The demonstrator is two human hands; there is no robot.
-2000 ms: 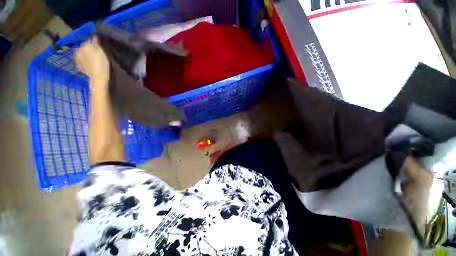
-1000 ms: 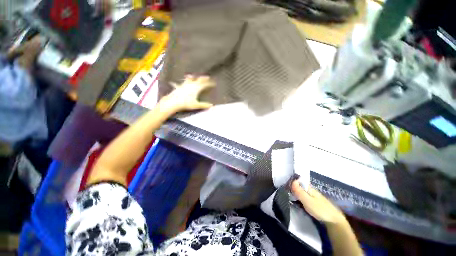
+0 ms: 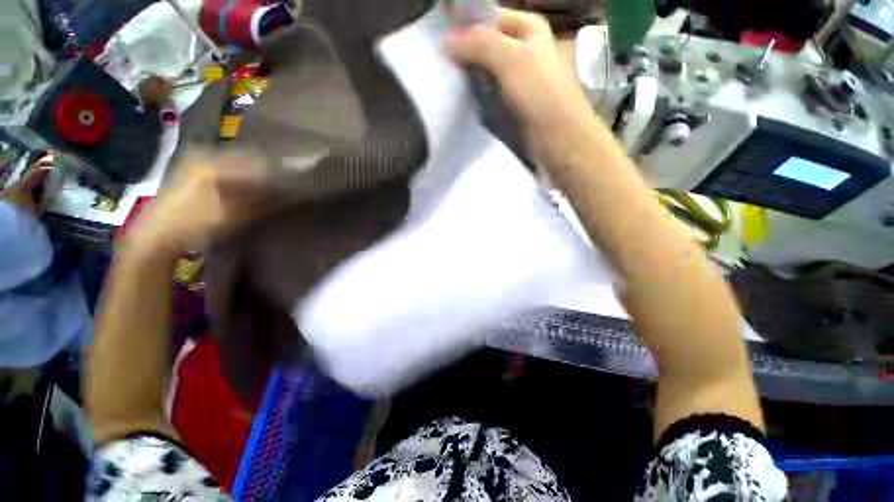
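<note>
A brown-grey garment panel [image 3: 284, 230] with a white backing [image 3: 461, 245] hangs between my two hands above the front edge of the table, blurred by motion. My left hand [image 3: 211, 201] is blurred and is closed on the brown side at the left. My right hand [image 3: 500, 49] is raised at the top middle and grips the upper edge of the panel by its white and dark part. The lower end of the white backing hangs over the table edge. The fingertips of my left hand are not clear.
The sewing machine [image 3: 725, 118] with a lit blue screen stands at the right. Yellow-green rings [image 3: 696, 216] and dark cloth [image 3: 823, 309] lie beneath it. A ruler-marked edge [image 3: 578, 338] runs in front. A blue basket [image 3: 299, 431] and red cloth [image 3: 211, 412] are below. A person's blue sleeve [image 3: 34, 284] shows left.
My right hand has risen from the table's front edge to the top middle. My left hand has moved left and now holds cloth. The panel is lifted, with its white backing spread in view.
</note>
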